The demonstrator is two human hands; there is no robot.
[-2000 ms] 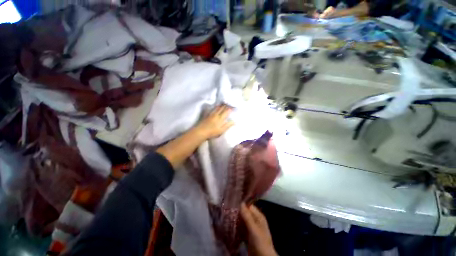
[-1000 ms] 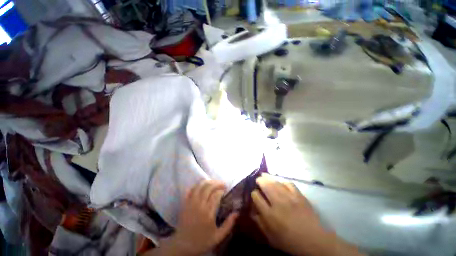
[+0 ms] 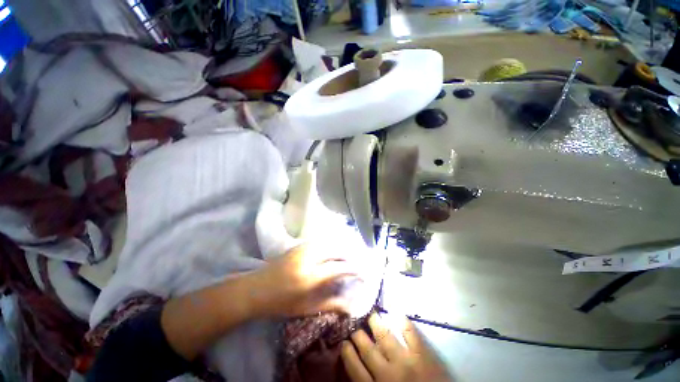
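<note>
The part-sewn garment [image 3: 201,194] lies left of the needle area, pale grey-white side up, with a maroon speckled knit part [image 3: 317,332] at its near edge. My left hand [image 3: 309,283] presses flat on the fabric in the bright glare. My right hand [image 3: 388,351] is at the bottom, its fingertips on the maroon edge, just right of the knit part. The sewing machine [image 3: 522,171] head stands to the right of the fabric. The presser foot and needle are lost in glare.
A white tape roll [image 3: 373,101] sits on the machine. A size label strip [image 3: 622,261] and dark narrow strips [image 3: 611,291] lie on the machine bed at right. A work bundle [image 3: 67,112] is heaped at left. Light-blue fabric [image 3: 537,15] is at the back.
The view has moved closer to the machine. My left hand has moved from the near edge up onto the fabric near the needle area. My right hand stays at the maroon edge, lower in view.
</note>
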